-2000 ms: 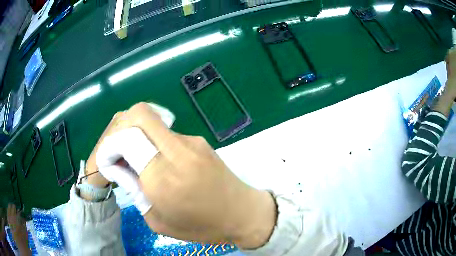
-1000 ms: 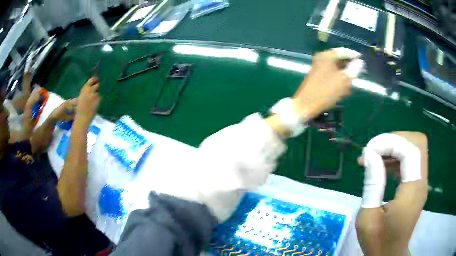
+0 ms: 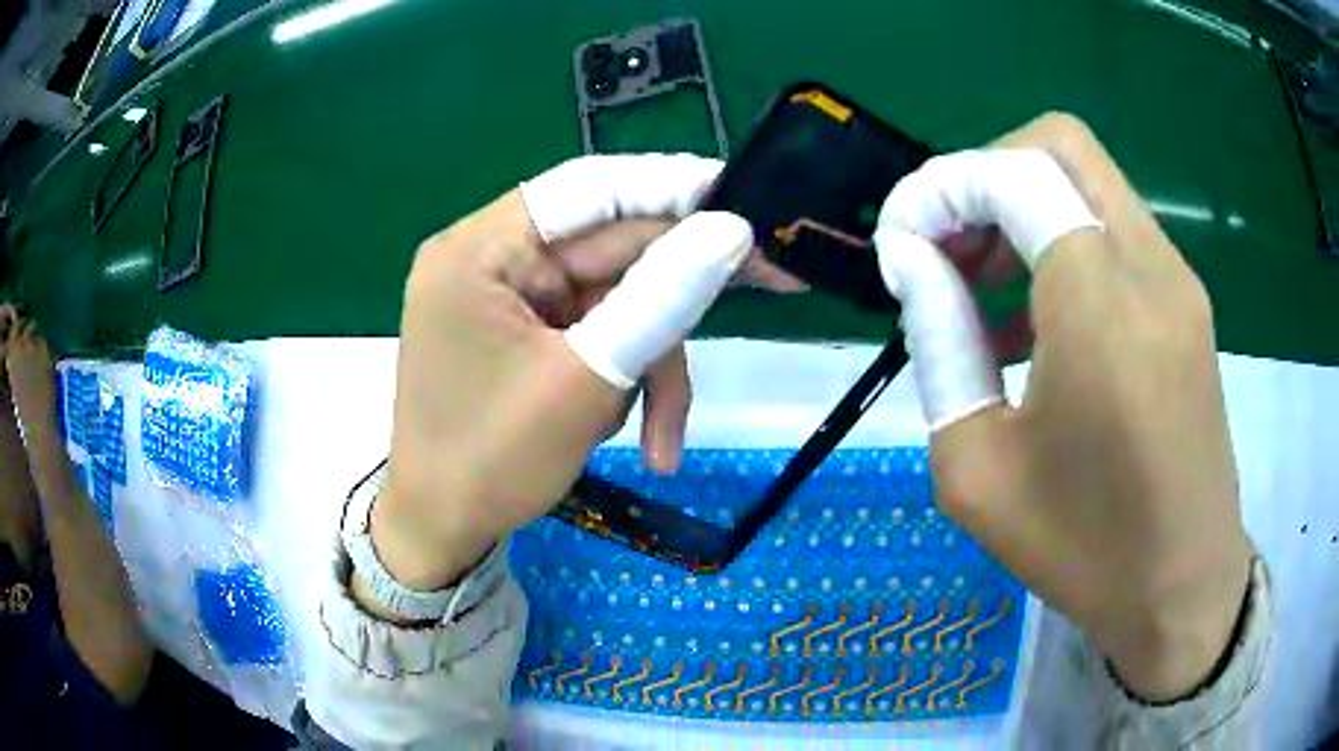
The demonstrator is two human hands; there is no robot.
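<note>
My left hand (image 3: 514, 323), with white finger cots, grips the solid black end of a phone middle frame (image 3: 808, 176) at its left edge. The frame is tilted above the bench. An orange patch (image 3: 819, 104) shows at its top corner. A thin orange flex cable (image 3: 800, 231) lies against the lower part of the black panel. My right hand (image 3: 1087, 294), also in finger cots, pinches at the cable's right end, and its fingertips hide that end. The frame's narrow end (image 3: 661, 531) hangs over the blue carrier sheet (image 3: 940, 514), whose lower rows hold gold flex cables.
The green conveyor belt (image 3: 382, 132) runs behind my hands. A grey frame (image 3: 646, 66) lies on it beyond the held one, with others at far left (image 3: 191, 191). Bagged blue sheets (image 3: 198, 411) lie left on the white covering (image 3: 353, 382). Another person's arm (image 3: 74, 514) is at the left edge.
The view has swung back over the blue sheet. My hands, earlier apart over the belt, have come together. My left hand has taken hold of a frame, now raised in front of me.
</note>
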